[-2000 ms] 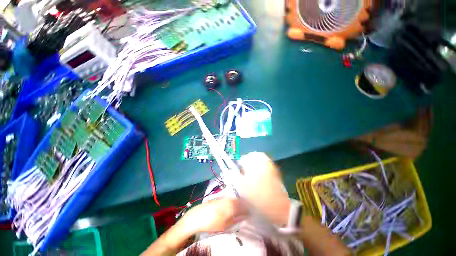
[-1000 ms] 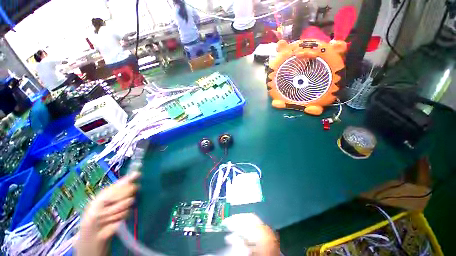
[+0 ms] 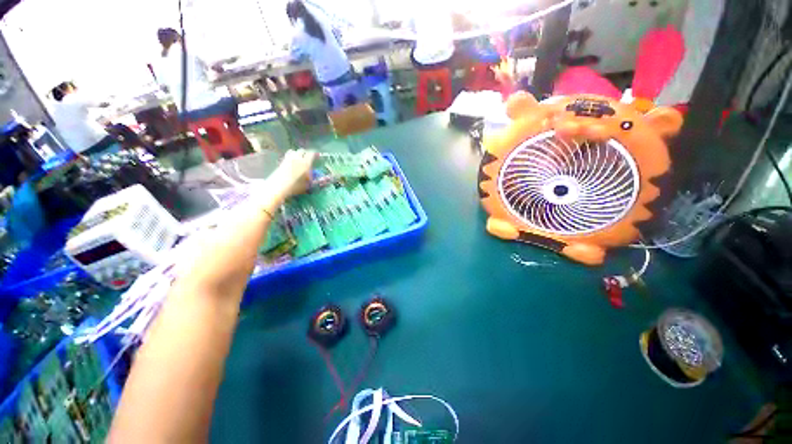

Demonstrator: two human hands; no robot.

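Note:
My left hand [image 3: 295,173] reaches over the far side of a blue tray [image 3: 347,251], its fingers at the green boards [image 3: 347,212] there. What the fingers hold cannot be made out. The boards lie in rows, with white-lilac ribbon cables [image 3: 143,299] spilling out at the left, partly behind my forearm. Two black round speakers [image 3: 352,320] lie on the green mat on thin red wires. The smaller green connector board [image 3: 423,436] shows at the bottom edge, cut off, with white cables looping from it. My right hand is out of the picture.
A white power supply box [image 3: 123,236] stands left of the tray. Another blue tray with boards [image 3: 61,395] is at the lower left. An orange animal-shaped fan [image 3: 569,178], a wire reel [image 3: 683,347] and a black device [image 3: 751,277] are at the right. People sit at benches behind.
The view has tipped up and moved closer to the tray. My left hand has gone from the left of the bench to the tray's far side. My right hand and the main board have left the picture.

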